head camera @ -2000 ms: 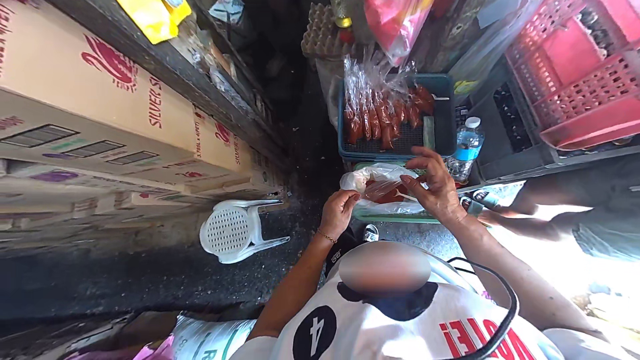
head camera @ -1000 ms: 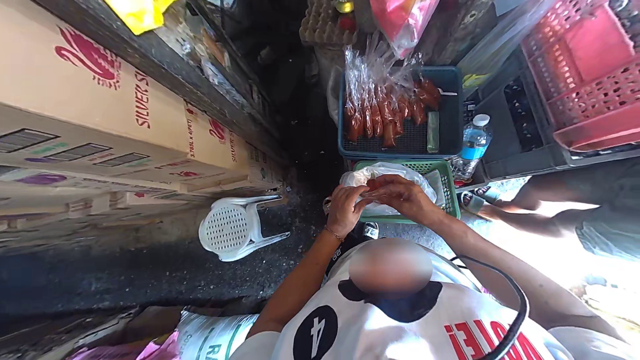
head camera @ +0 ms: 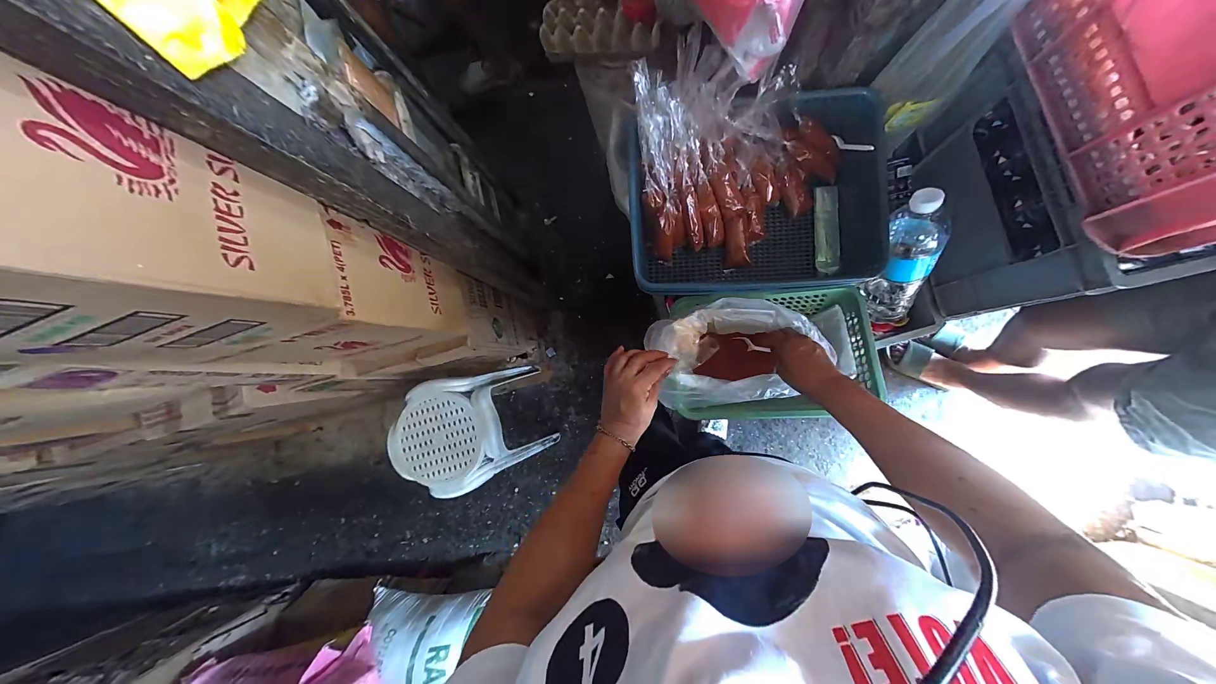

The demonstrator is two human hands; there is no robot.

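A large clear plastic bag (head camera: pixel 750 388) of reddish-brown contents (head camera: pixel 731 359) lies opened in a green plastic basket (head camera: pixel 869 366). My right hand (head camera: pixel 801 359) reaches into the bag's right side, at a small white utensil (head camera: pixel 750 345); its fingers are partly hidden. At the bag's left edge is my left hand (head camera: pixel 635 388), fingers bent with the tips at the plastic; a thin film may be between them. Beyond the basket, a dark blue tray (head camera: pixel 760 283) bears several slim plastic bags of reddish-brown contents (head camera: pixel 727 204) and a pale, translucent packet (head camera: pixel 826 231).
A water bottle (head camera: pixel 912 255) stands right of the basket, near a red plastic crate (head camera: pixel 1130 142). Cardboard boxes (head camera: pixel 171 218) line the left side, beside a white plastic stool (head camera: pixel 439 437). An egg tray (head camera: pixel 598 33) is at the top. Another person's legs (head camera: pixel 1045 366) show at right.
My hands, close together over the basket one second ago, have moved apart. The right hand has gone into the large bag, whose reddish-brown contents now show.
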